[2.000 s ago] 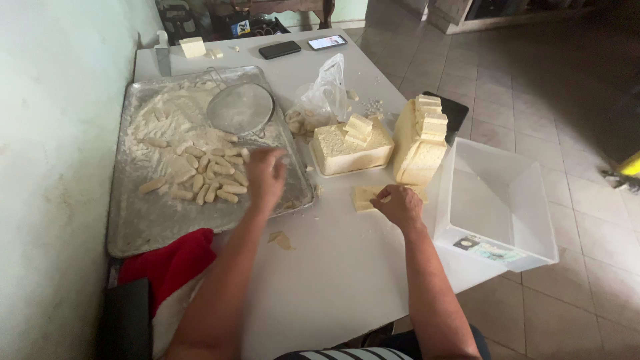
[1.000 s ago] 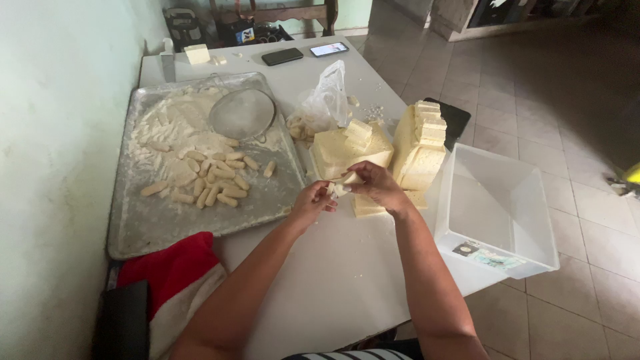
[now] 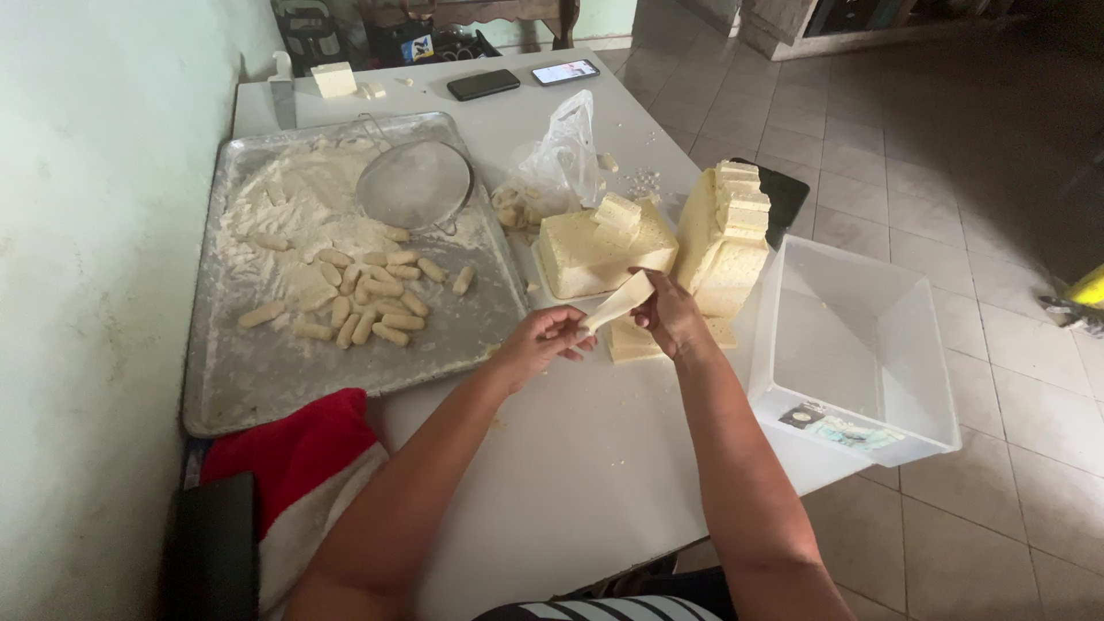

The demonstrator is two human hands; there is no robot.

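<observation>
A pale strip of dough [image 3: 619, 302] stretches between my hands over the table. My left hand [image 3: 552, 339] pinches its lower end, and my right hand [image 3: 669, 312] holds the upper end. Just beyond them sits a block of cheese [image 3: 569, 250] with small cut pieces [image 3: 617, 212] on top. To its right stands a taller stack of cheese [image 3: 724, 233], with flat cheese slices [image 3: 636, 341] on the table below. On the left, a metal tray [image 3: 431, 358] holds loose flour [image 3: 293, 207], several floured dough sticks [image 3: 379, 285] and a round sieve [image 3: 415, 185].
A clear plastic bin [image 3: 849, 336] is at the right table edge. A plastic bag [image 3: 565, 155] with dough pieces lies beyond the cheese. Two phones [image 3: 483, 84], a knife [image 3: 283, 95] and a cheese piece [image 3: 334, 79] are at the far end. A red and white cloth [image 3: 297, 466] lies near left.
Two seconds ago my left hand was by the tray and my right hand at the cheese slices. Both hands then came together at a small piece; now a longer strip spans between them.
</observation>
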